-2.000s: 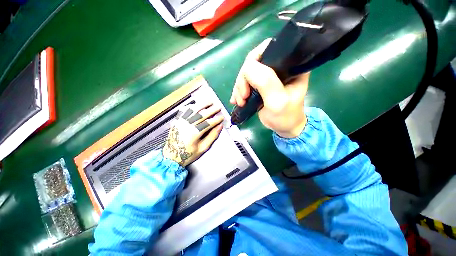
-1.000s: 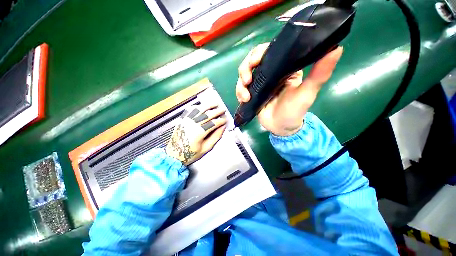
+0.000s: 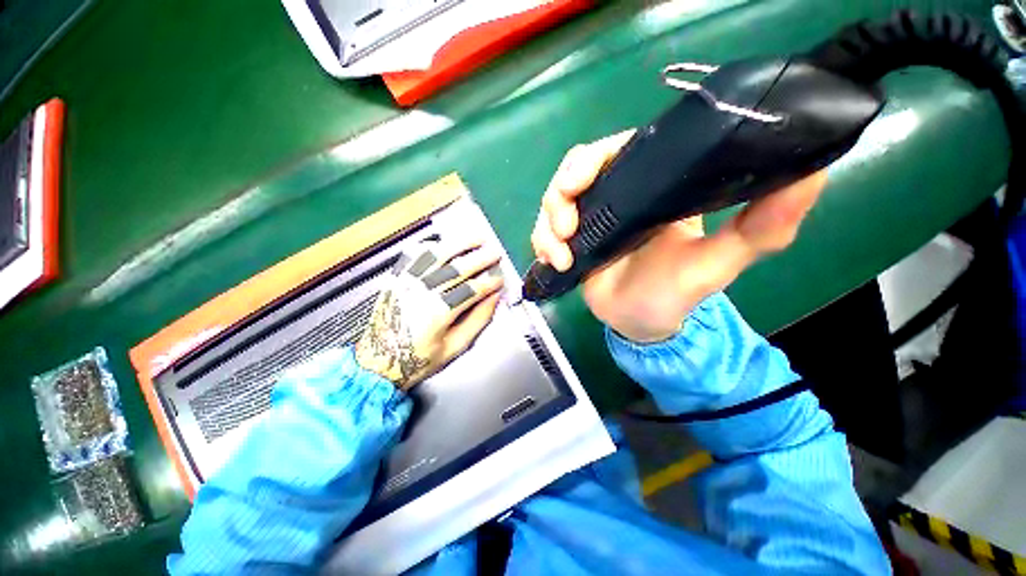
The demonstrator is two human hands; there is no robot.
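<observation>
The laptop bottom cover (image 3: pixel 473 394) lies underside up on a white sheet (image 3: pixel 540 450), with an orange-red tray (image 3: pixel 304 261) edge showing along its far and left sides. My left hand (image 3: pixel 428 309), with grey finger coverings, rests on the cover near its right edge; I cannot tell whether its fingertips hold a screw. My right hand (image 3: pixel 664 253) grips the black electric screwdriver (image 3: pixel 698 146). The tool slants down to the left, its tip at the cover's right edge beside my left fingertips. The tip's exact contact is too small to tell.
Two screw bags (image 3: pixel 81 411) lie left of the laptop on the green bench (image 3: pixel 203 146). Another laptop (image 3: pixel 394 28) is at the top and one (image 3: pixel 14 203) at the left edge. A coiled cord (image 3: pixel 934 43) runs from the tool's tail; a cable crosses my right sleeve.
The screwdriver's tail has tilted lower and to the right, while its tip stays near the cover's right edge. The bench items and laptop appear shifted left in view. My left hand stays on the cover.
</observation>
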